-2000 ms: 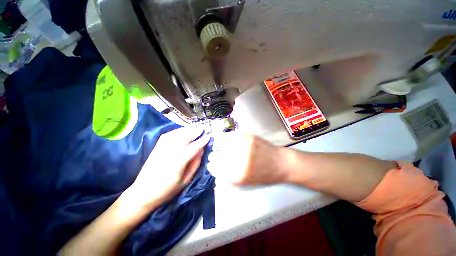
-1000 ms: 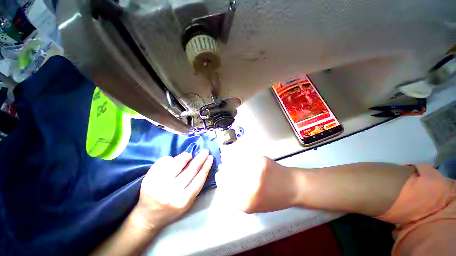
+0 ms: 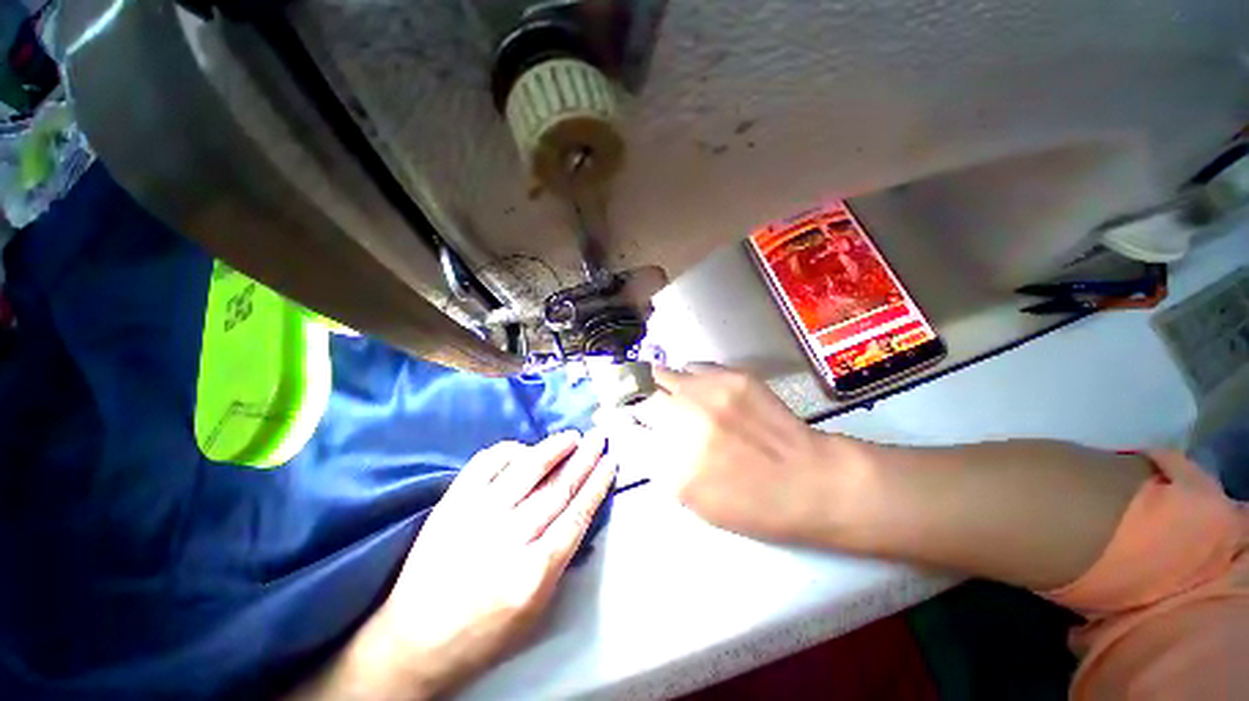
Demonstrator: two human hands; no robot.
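Observation:
Shiny navy fabric [image 3: 343,479] lies in soft folds on the left and runs up to the brightly lit presser foot [image 3: 603,333] of the sewing machine [image 3: 822,82]. My left hand [image 3: 500,541] lies flat on the fabric just in front of the foot, fingers extended towards it. My right hand [image 3: 726,445] is right of the foot, its fingertips by the small block beside the foot and close to the fabric's edge. Glare hides the fingertips, so I cannot tell whether it grips the fabric. The needle is not clear.
A smartphone with a red screen [image 3: 849,301] lies on the bed under the arm. Black and orange snips [image 3: 1096,292] lie right of it. A lime-green plate [image 3: 256,373] stands left of the needle area. A ribbed cream knob [image 3: 564,121] sticks out of the machine head.
My right hand has moved up to the block beside the foot and its fingers have extended. My left hand has shifted slightly right on the fabric. The view is closer to the machine head.

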